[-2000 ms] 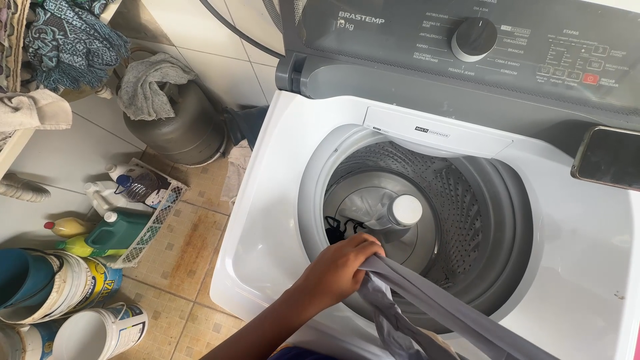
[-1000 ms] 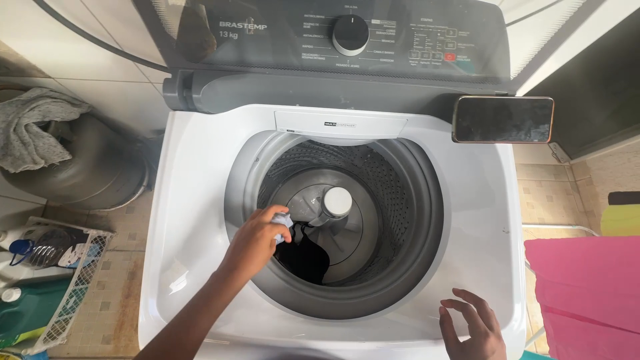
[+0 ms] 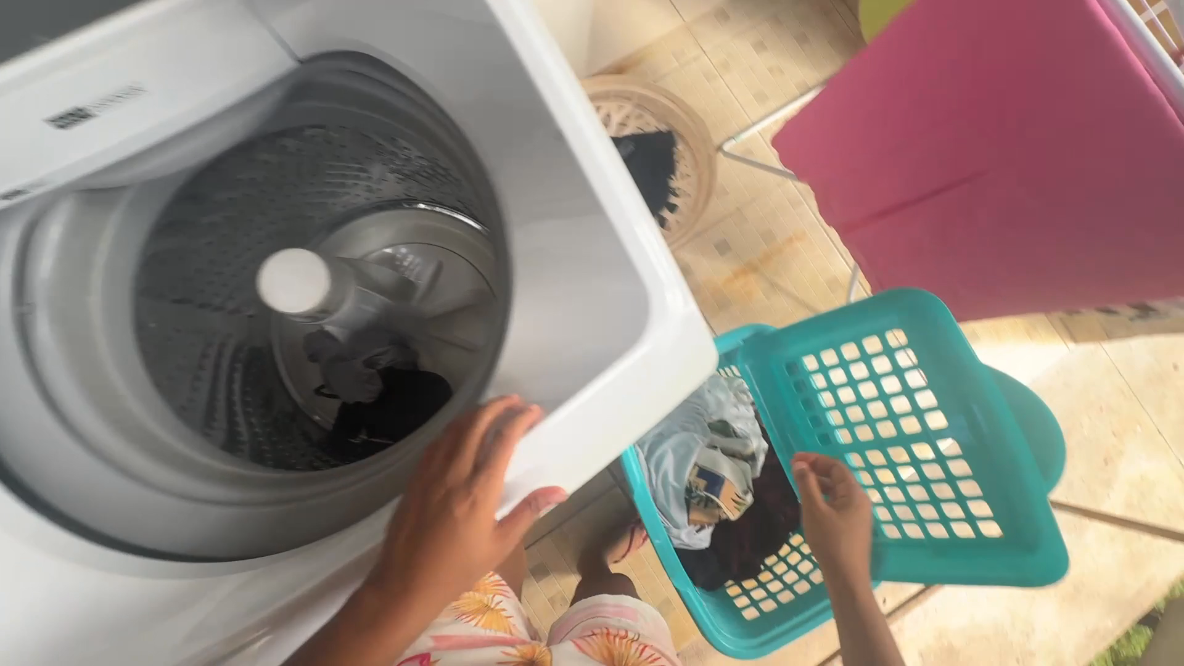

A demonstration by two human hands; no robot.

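My left hand [image 3: 453,499] rests with fingers spread on the front rim of a white top-loading washing machine [image 3: 592,277], holding nothing. Inside the drum [image 3: 305,176], dark clothes [image 3: 393,407] lie beside the agitator [image 3: 296,281]. My right hand [image 3: 832,504] is at the hinged side of the raised lid [image 3: 925,444] of a teal plastic laundry basket [image 3: 694,601]; its fingers are curled, and whether they grip the lid cannot be told. Light blue cloth [image 3: 675,453], a patterned piece [image 3: 721,490] and dark clothes [image 3: 749,541] lie in the basket.
A round beige basket [image 3: 694,185] with a dark cloth [image 3: 647,166] in it stands on the tiled floor [image 3: 749,250] beyond the machine. Pink fabric [image 3: 990,148] hangs over a white metal rack [image 3: 1147,46] at the upper right. My feet and patterned shorts [image 3: 490,610] show below.
The view has swung right, bringing in the teal basket. The left hand, with a small light cloth over the drum a second ago, is now bare on the rim. The grey cloth held earlier is gone from it.
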